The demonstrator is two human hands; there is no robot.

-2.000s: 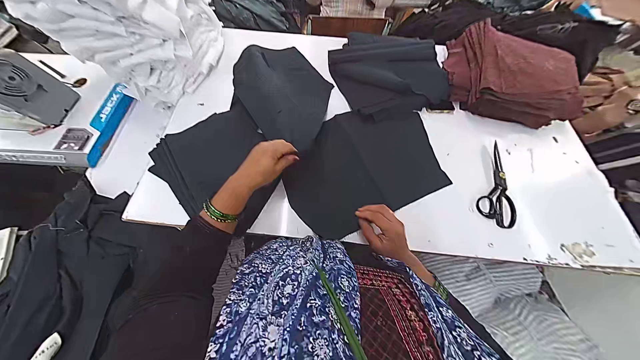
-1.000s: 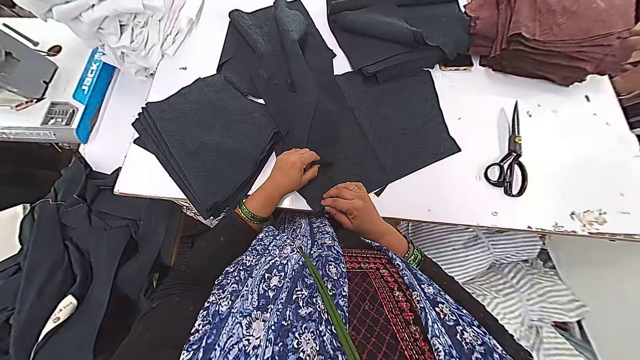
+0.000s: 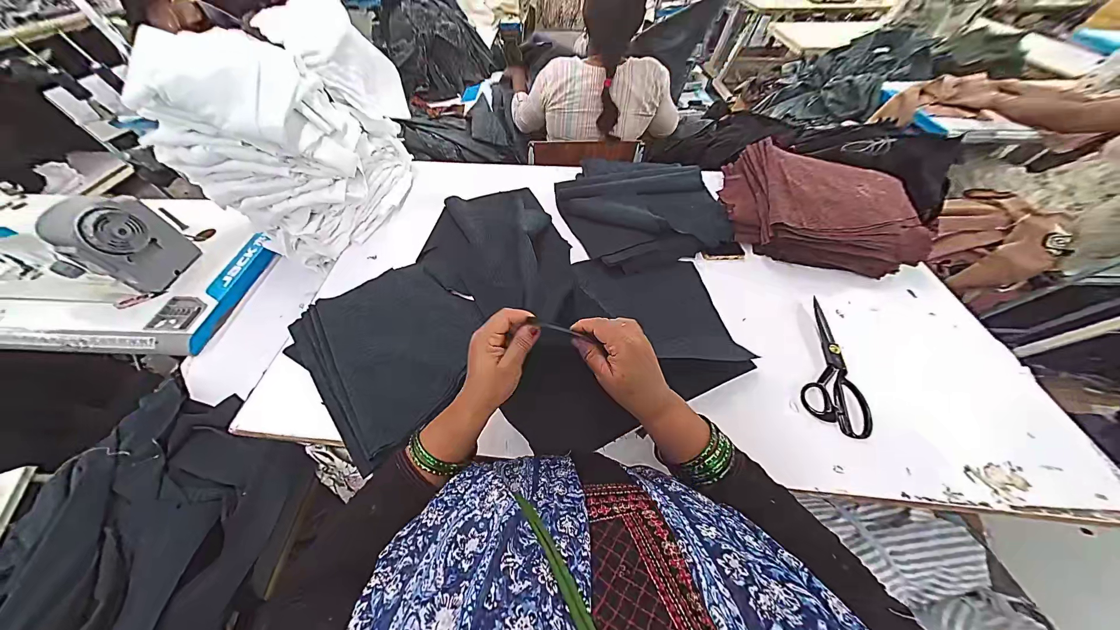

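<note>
Both hands pinch the edge of a dark fabric piece point(image 3: 569, 394) in front of my body, a short span of edge stretched between them. My left hand point(image 3: 501, 359) grips it between thumb and fingers; my right hand point(image 3: 623, 363) does the same slightly to the right. The piece hangs down toward the table's front edge. On the left lies a stack of dark cut fabric point(image 3: 385, 341). Behind the hands, more dark cloth point(image 3: 499, 249) is spread and partly folded. Black-handled fabric scissors point(image 3: 836, 372) lie on the white table point(image 3: 945, 394) at the right.
A pile of white fabric point(image 3: 262, 122) stands at the back left, beside a Jack sewing machine point(image 3: 122, 245). Folded dark cloth point(image 3: 643, 210) and a maroon fabric stack point(image 3: 822, 206) lie at the back. Beyond the table, a person point(image 3: 595, 96) sits facing away. Striped cloth point(image 3: 910, 551) lies below the front edge.
My hands have come up from the table with the fabric edge between them. Two seconds ago they were farther apart on the cloth. The view has tilted up, showing the seated person.
</note>
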